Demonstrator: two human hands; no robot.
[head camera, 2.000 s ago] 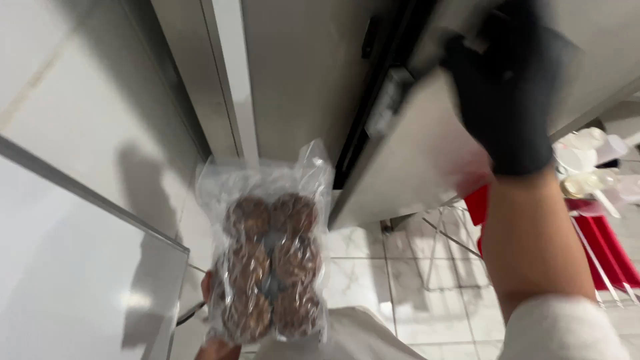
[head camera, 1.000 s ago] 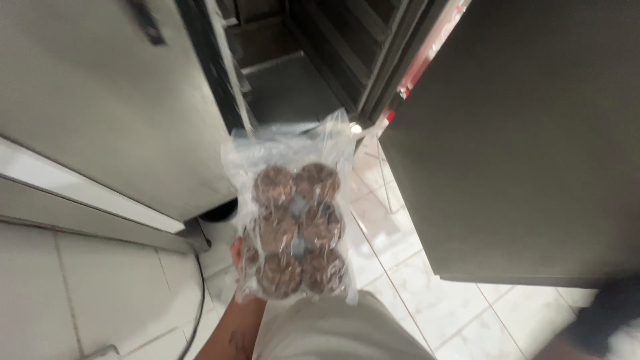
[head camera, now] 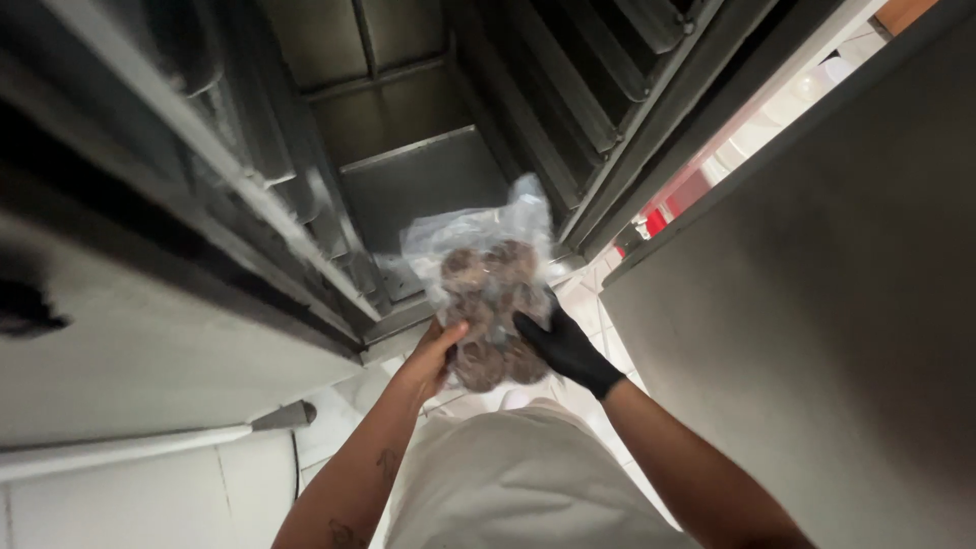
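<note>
Both hands hold a clear plastic bag point(head camera: 488, 316) with several round, brown food balls packed in two columns. My bare left hand point(head camera: 436, 354) grips its lower left side, thumb on the front. My right hand point(head camera: 568, 343), in a black glove, grips the right side with its thumb over the front; the other fingers are mostly hidden behind the bag. The bag's loose upper end points into an upright metal cabinet, in front of the cabinet's bottom panel point(head camera: 419, 179).
Metal shelf rails point(head camera: 549, 91) line the cabinet's right inner wall, with more rails point(head camera: 259, 130) on the left. A large grey door point(head camera: 808, 290) stands open at the right. White floor tiles point(head camera: 610, 343) show below, and red and white items lie beyond the door gap.
The cabinet door, closed two seconds ago, has been opened. My gloved right hand has come from the far right onto the bag, which my left hand held alone. The view has moved closer to the cabinet.
</note>
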